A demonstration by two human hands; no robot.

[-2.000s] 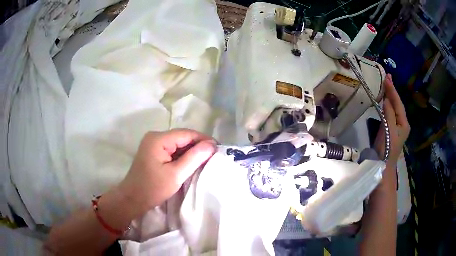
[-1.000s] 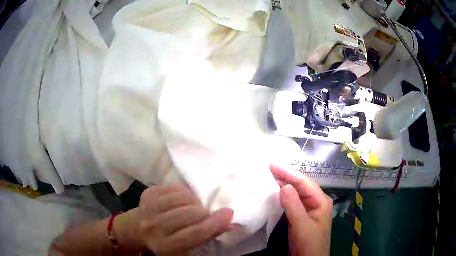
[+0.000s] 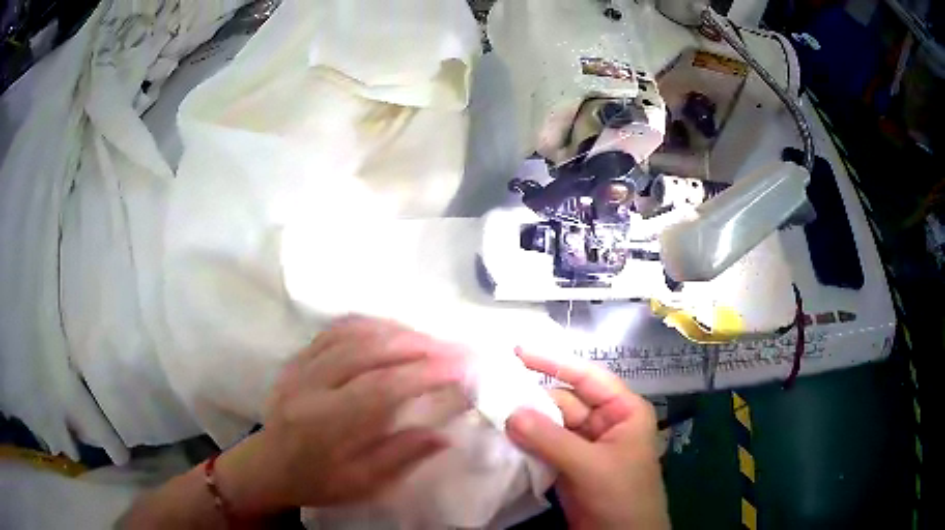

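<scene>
A large white garment piece (image 3: pixel 404 254) lies in front of the sewing machine (image 3: pixel 570 93) and is washed out by bright light. My left hand (image 3: pixel 358 414) lies flat over the cloth with its fingers spread; whether it grips cloth is unclear. My right hand (image 3: pixel 591 430) pinches the cloth edge between thumb and fingers, below the machine bed (image 3: pixel 508 280). The dark presser foot and needle area (image 3: pixel 585 243) is above my right hand, with no cloth seen under it. A fine thread (image 3: pixel 568 314) hangs just below it.
The lamp (image 3: pixel 736 223) on its ribbed neck hangs right of the needle area. A printed ruler (image 3: pixel 663 362) runs along the table's front edge. A black phone-like object (image 3: pixel 824 223) lies at right. Heaped white cloth (image 3: pixel 93 259) fills the left. Yellow material (image 3: pixel 705 323) sits by the machine base.
My right hand has left the machine's right end and now holds the cloth edge. The cloth has come away from the needle area. My left hand has opened out over the cloth.
</scene>
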